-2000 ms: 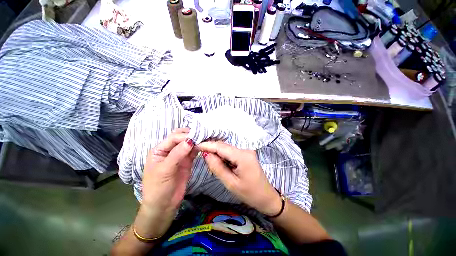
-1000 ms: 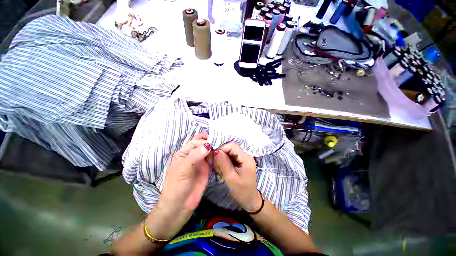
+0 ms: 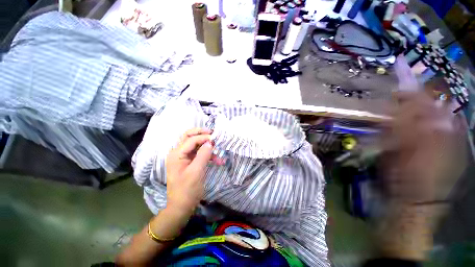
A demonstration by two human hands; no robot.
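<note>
The striped garment (image 3: 250,180) lies bunched on the lap, its round waist opening facing up with white lining (image 3: 245,130) inside. My left hand (image 3: 190,164) pinches the garment's waist edge at the left side of the opening between thumb and fingers. My right hand (image 3: 419,148) is raised far out to the right, away from the garment, and strongly blurred. Its fingers cannot be made out. No needle or thread can be seen clearly.
A striped garment pile (image 3: 62,78) is heaped at left. On the white table (image 3: 232,86) stand brown thread cones (image 3: 212,36) and a smartphone (image 3: 266,39). A grey-brown mat (image 3: 325,96) holds tiny dark bits. Spools fill the right back. A grey pouch (image 3: 359,39) lies behind the mat.
My right hand has left the waist edge and swung far to the right. My left hand stays at the waist edge. Before, both hands were together there.
</note>
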